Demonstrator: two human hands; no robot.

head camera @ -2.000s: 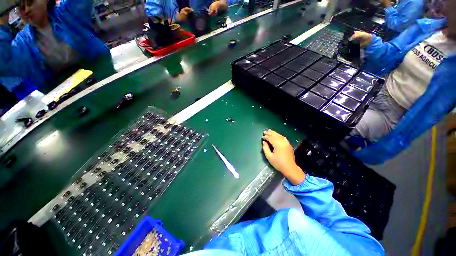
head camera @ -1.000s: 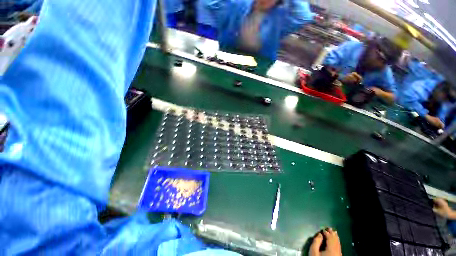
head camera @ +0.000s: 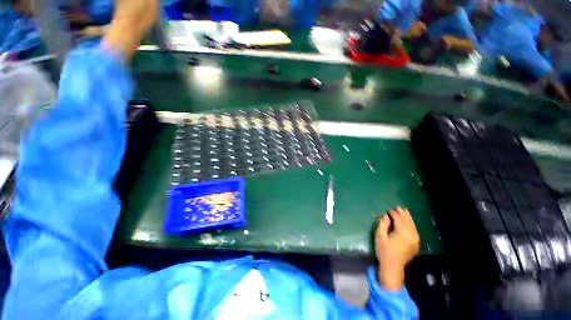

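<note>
My left hand (head camera: 133, 22) is raised at the top left, blurred and cut off by the picture's edge; I cannot tell if it holds anything. My right hand (head camera: 398, 237) rests at the bench's front edge with curled fingers. A dark spot shows between its thumb and fingers; I cannot tell if it is a part or shadow. The blue bin (head camera: 177, 220) holds tiny cream parts (head camera: 216, 205). Behind it lies the clear blister tray (head camera: 241, 145) with rows of small dark parts. White pointed tweezers (head camera: 330, 201) lie between the bin and my right hand.
Black tray stacks stand at the right (head camera: 482, 181) and left (head camera: 136, 147) on the green bench (head camera: 282, 206). Small dark parts lie scattered on the green surface beyond the white stripe. Across it are a red tray (head camera: 382, 57) and workers in blue smocks.
The view has swung left and then levelled. My left arm has come into view, and its hand now shows at the top. My right hand still rests at the bench edge.
</note>
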